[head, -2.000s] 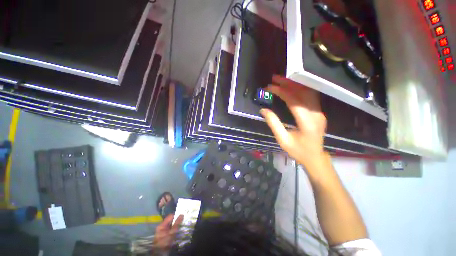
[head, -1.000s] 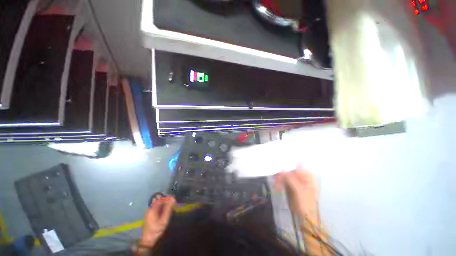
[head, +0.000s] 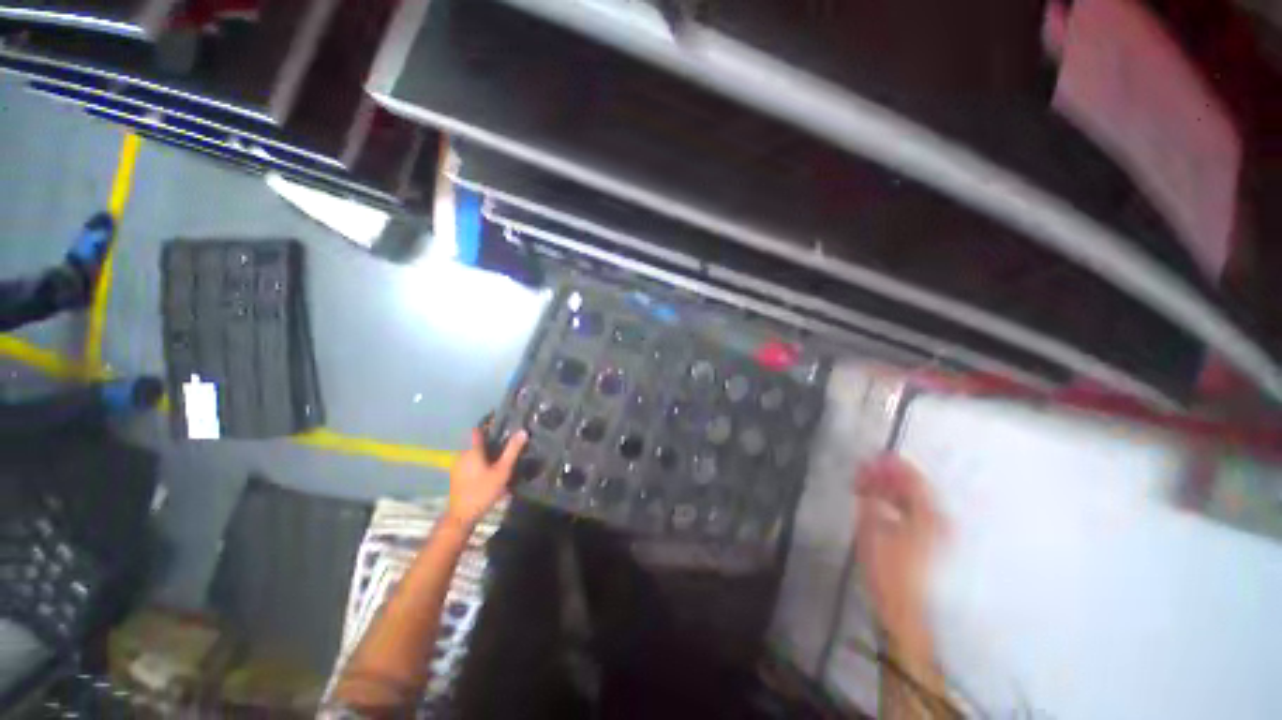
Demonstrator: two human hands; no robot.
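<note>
A dark parts tray (head: 633, 422) lies below the rack front, centre of view. Its grid of round pockets holds dark discs in several places; others look paler. My left hand (head: 485, 476) is at the tray's left edge, fingers closed around a small dark object (head: 488, 436) at the fingertips; blur hides what it is, and whether the hand also touches the tray. My right hand (head: 900, 521) is blurred, right of the tray and apart from it, before a white panel. Nothing shows in it, but its finger pose is unclear.
Rack shelves (head: 844, 288) with pale edges span the top. A pinkish sheet (head: 1153, 141) hangs upper right. Dark trays with a white tag (head: 201, 405) lie on the floor. White hole trays (head: 457, 619) are stacked low left. Another person's legs (head: 49, 296) show far left.
The view has turned, and the parts tray shows more fully. The white sheet blurred beside my right hand and the lit watch face on the shelf are out of view. The pinkish sheet has appeared.
</note>
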